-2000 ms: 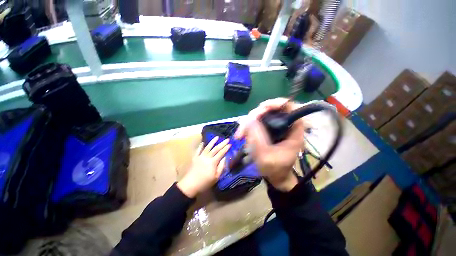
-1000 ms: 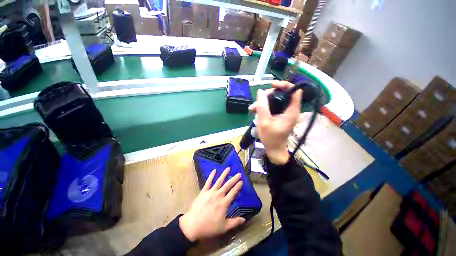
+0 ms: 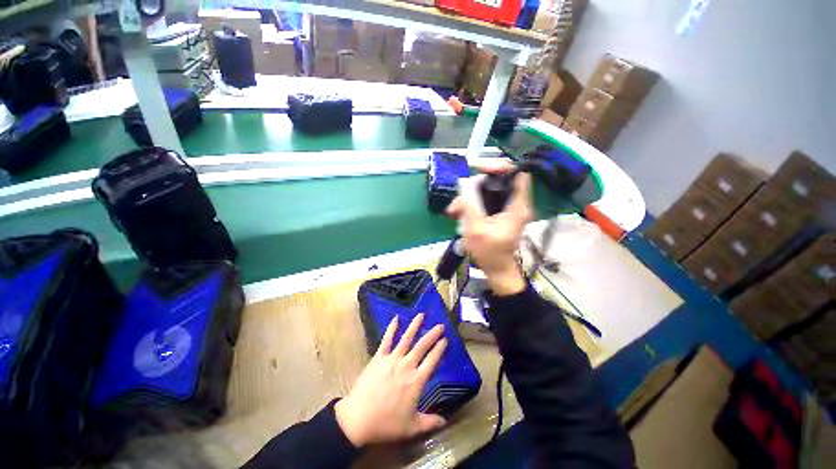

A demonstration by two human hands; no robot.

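Observation:
A blue-fronted portable speaker (image 3: 449, 362) with black angular ends lies face up on the cardboard-covered bench. My left hand (image 3: 390, 380) rests flat on its front, fingers spread, holding nothing. My right hand (image 3: 495, 220) grips the black electric screwdriver (image 3: 451, 258) above the screw box; it is blurred, and its tip is near the box's left side. The screw box (image 3: 473, 310) stands right of the speaker, partly hidden by my right hand and forearm. I cannot make out any screws.
Speakers (image 3: 170, 339) stand in a group at left. The green conveyor (image 3: 302, 220) curves behind the bench with spaced-out speakers. Hand tools (image 3: 577, 316) lie right of the screw box. A red bin (image 3: 481, 9) sits on the overhead shelf. Cartons (image 3: 715, 206) stand at right.
My right hand and the screwdriver have left the speaker and moved over the screw box, lately a little lower. My left hand has moved down onto the middle of the speaker's front.

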